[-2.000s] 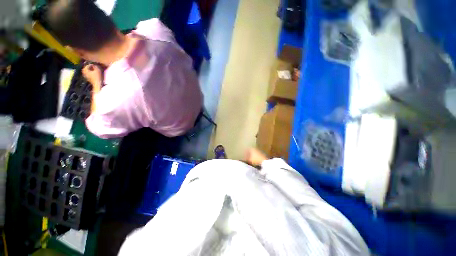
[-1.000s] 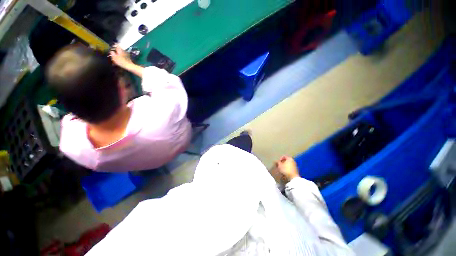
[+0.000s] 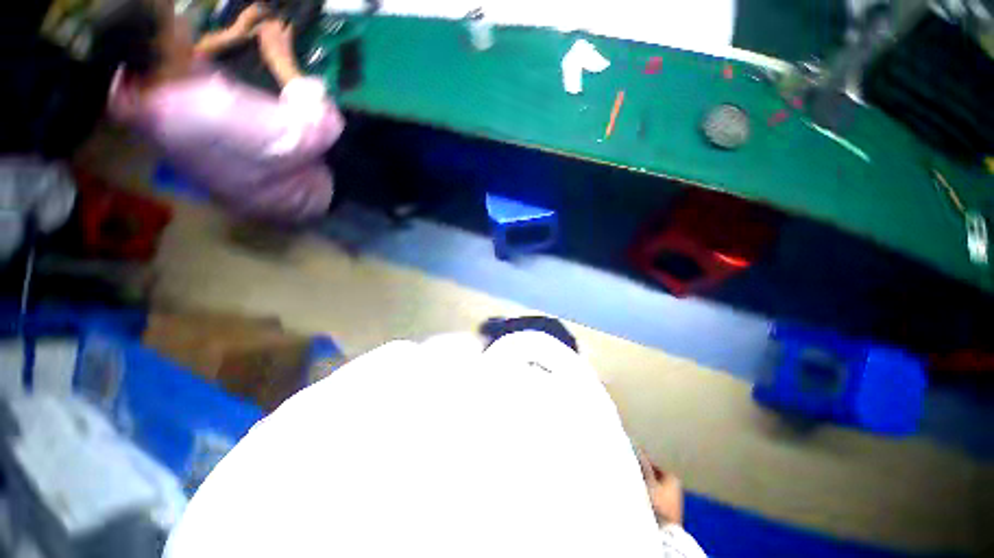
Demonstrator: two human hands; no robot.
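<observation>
My right hand [image 3: 665, 496] is low in the head view, right of my white sleeve and body, small and blurred. Its fingers look curled, and I cannot tell if anything is in them. My left hand is not in view. The green bench [image 3: 480, 98] crosses the top of the view, away from my hand. On it lie a folded white piece [image 3: 580, 65], a thin orange stick [image 3: 614, 114] and a round grey disc [image 3: 725, 125].
A person in pink [image 3: 240, 142] works at the bench at upper left. A blue stool [image 3: 521, 226], a red stool [image 3: 698, 256] and another blue stool [image 3: 834, 376] stand along the bench. Brown cartons [image 3: 234, 349] and a blue shelf deck [image 3: 164, 392] are at lower left.
The view has swung right towards the bench. The seated person has shifted to upper left, the shelf with the tape roll has left view, and my right hand sits lower in the picture.
</observation>
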